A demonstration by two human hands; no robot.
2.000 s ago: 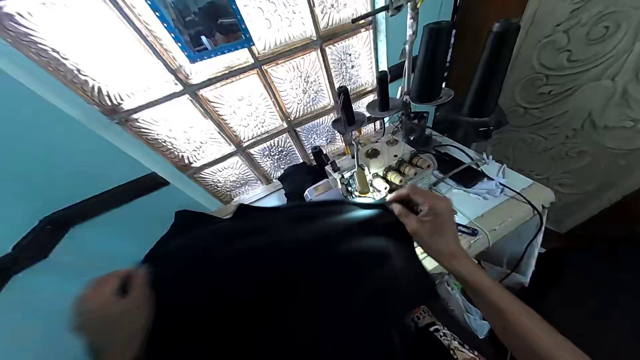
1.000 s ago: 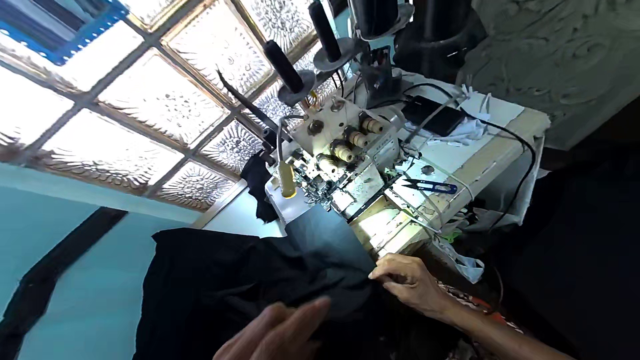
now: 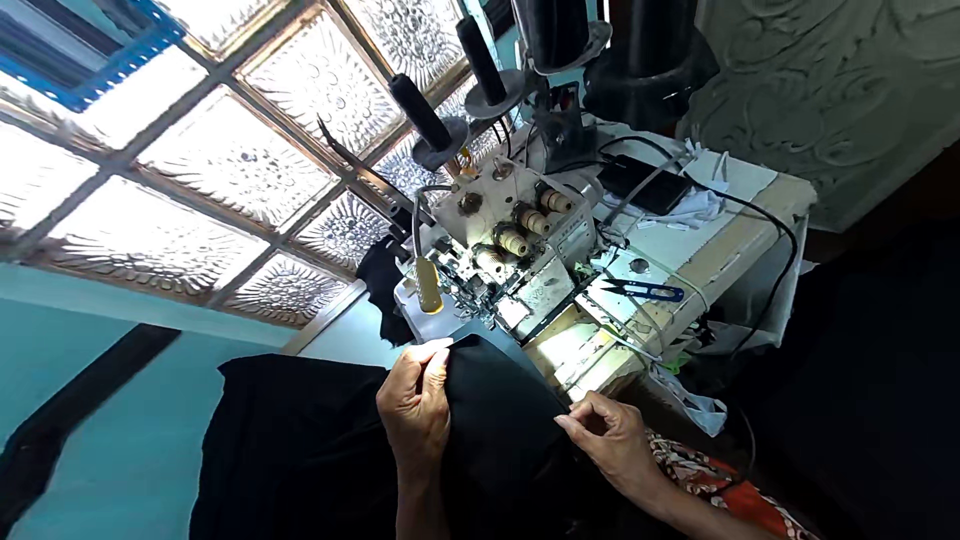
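Observation:
Black fabric (image 3: 300,442) lies spread across the bottom of the head view, its edge reaching up to the front of an overlock sewing machine (image 3: 517,232). My left hand (image 3: 417,390) pinches the fabric between thumb and fingers just below the machine's presser area. Farther right, my right hand (image 3: 607,435) pinches the fabric's right edge near the table's front edge. The machine's lamp lights the needle area, where several tension dials (image 3: 511,238) show. Blue thread snips (image 3: 643,290) rest on the table right of the machine.
Black thread cones (image 3: 559,34) stand behind the machine. A black phone-like object (image 3: 645,184) and white cloth scraps lie on the table (image 3: 787,196), with a cable looping over its right edge. A glass-block window (image 3: 240,157) is at the left, and a blue-framed mirror (image 3: 82,97) hangs there.
My left hand has come up from the bottom of the view to the fabric's edge near the machine and now pinches it. My right hand still pinches the right edge, as one second ago.

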